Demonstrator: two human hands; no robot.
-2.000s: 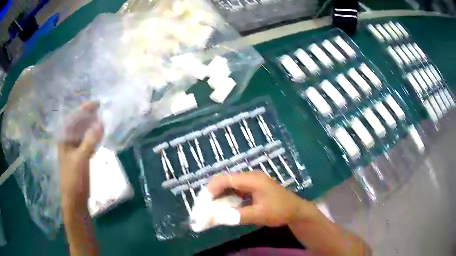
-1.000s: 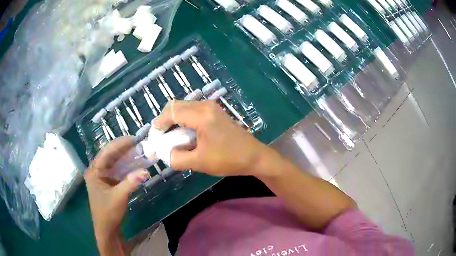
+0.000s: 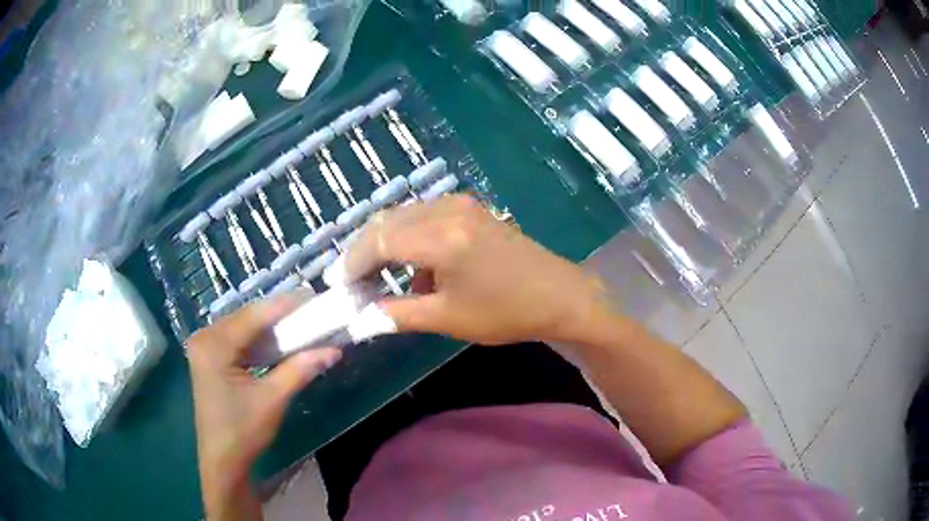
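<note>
A small white wrapped piece point(image 3: 314, 320) is held between both hands over the near edge of the parts tray. My left hand point(image 3: 255, 356) grips its left end between thumb and fingers. My right hand point(image 3: 453, 270) holds its right end; white covers show at the thumb and fingertip, and a bit of shiny metal shows between the fingers. The clear parts tray point(image 3: 163, 267) holds rows of thin metal rods with grey-white ends; my hands hide part of the near row. A stack of white pieces point(image 3: 97, 346) sits left of my left hand.
A crumpled clear bag point(image 3: 71, 173) spreads at the left, with loose white blocks point(image 3: 303, 66) by its mouth. A clear tray of white cylinders point(image 3: 603, 146) overhangs the table edge at the upper right. A second filled tray point(image 3: 815, 66) lies beyond it. Tiled floor shows at the right.
The view has shifted toward the table's near edge. My left hand has come from the bag to meet my right hand, and now grips the white piece. The white piece now shows straighter between both hands.
</note>
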